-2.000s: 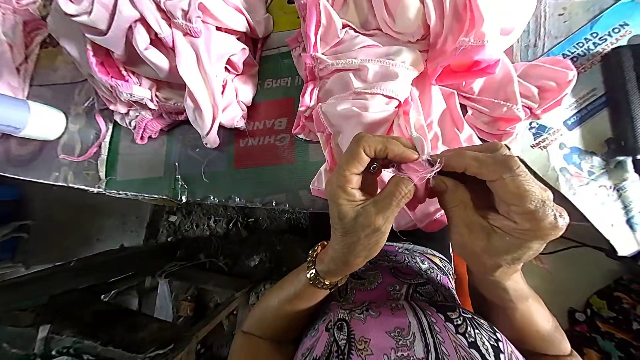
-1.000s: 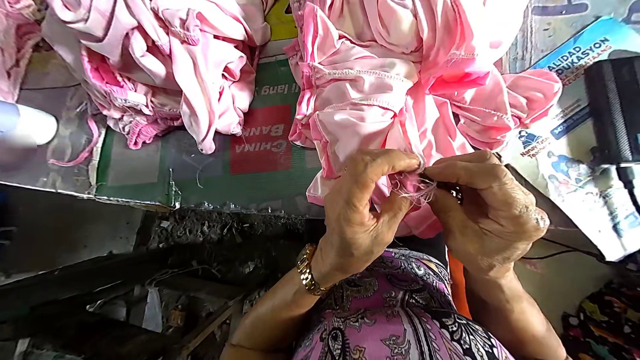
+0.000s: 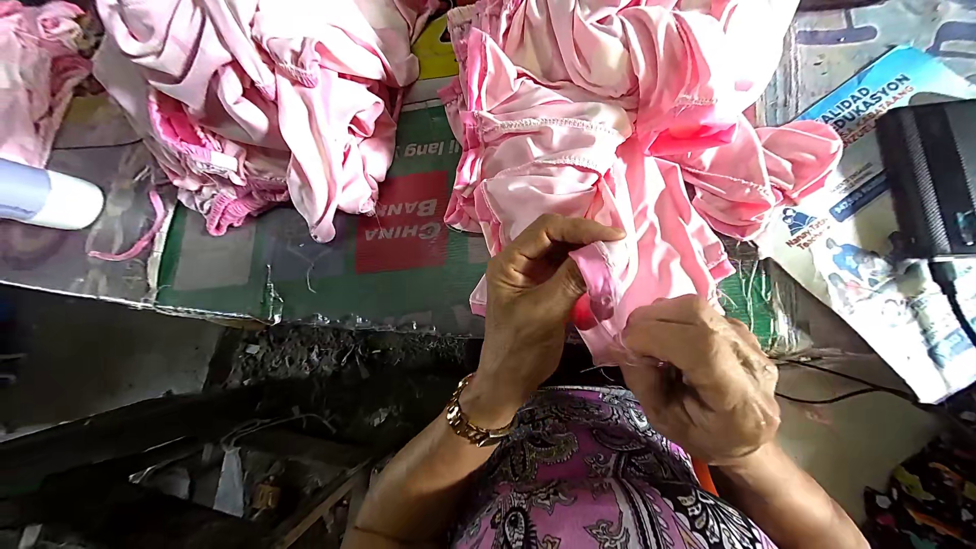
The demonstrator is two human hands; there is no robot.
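Observation:
A heap of pink sewn fabric [image 3: 549, 145] with overlocked seams lies on the table and hangs toward my lap. My left hand [image 3: 537, 290], with a gold-coloured bracelet at its wrist, pinches an edge of this fabric between thumb and forefinger. Lower and to the right, my right hand [image 3: 701, 374] has its fingers curled on the same strip of fabric, near its lower end. Loose threads show beside the fingertips. Whether a small tool is inside my right hand cannot be seen.
Another pink fabric pile [image 3: 252, 99] lies at the left, near a white cylindrical object [image 3: 46, 194] and a pink strip [image 3: 141, 236]. A black device [image 3: 930, 175] with a cable rests on printed sheets [image 3: 854, 259] at the right. The table edge [image 3: 221, 313] runs before me.
My hands were close together at a bunched, thread-covered bit of fabric. Now they are farther apart, my right hand lower, with a stretch of pink fabric spread between them.

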